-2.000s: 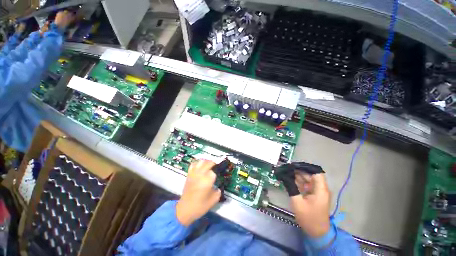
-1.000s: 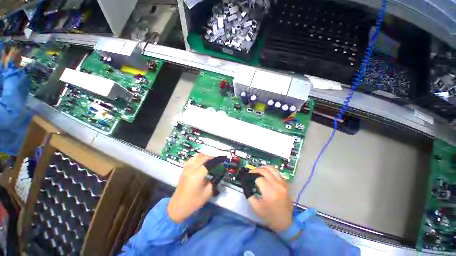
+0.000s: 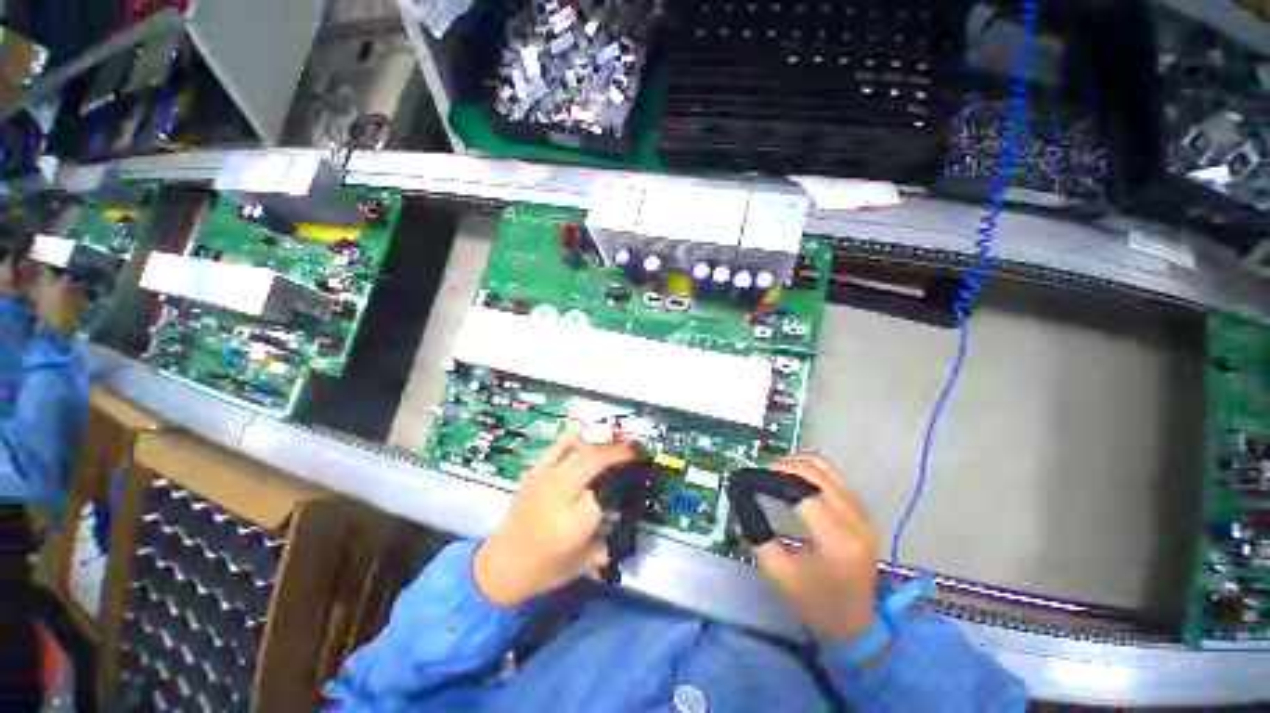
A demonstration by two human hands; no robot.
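A large green circuit board (image 3: 536,254) lies on the conveyor in front of me, with a long white-silver heat sink (image 3: 613,365) across its middle and grey-silver heat sinks (image 3: 696,220) with small round capacitors at its far edge. My left hand (image 3: 557,518) is over the board's near edge, fingers curled, with black coverings on thumb and fingertip; whether it holds a part is hidden. My right hand (image 3: 812,536) is at the near right corner, its black-covered thumb and finger bent towards each other, with a gap between them and no part visible.
Other boards lie at left (image 3: 230,351) and right (image 3: 1237,481). Beyond the metal rail (image 3: 474,173) are a bin of silver pieces (image 3: 568,77) and a black tray (image 3: 794,84). A carton (image 3: 230,474) stands near left. A blue coiled cord (image 3: 961,314) hangs at right. Another person's blue sleeve (image 3: 42,418) shows far left.
My right hand first came in over the board beside my left hand, then moved back right to the near corner. My left hand stayed near the near edge. The view shifted slightly.
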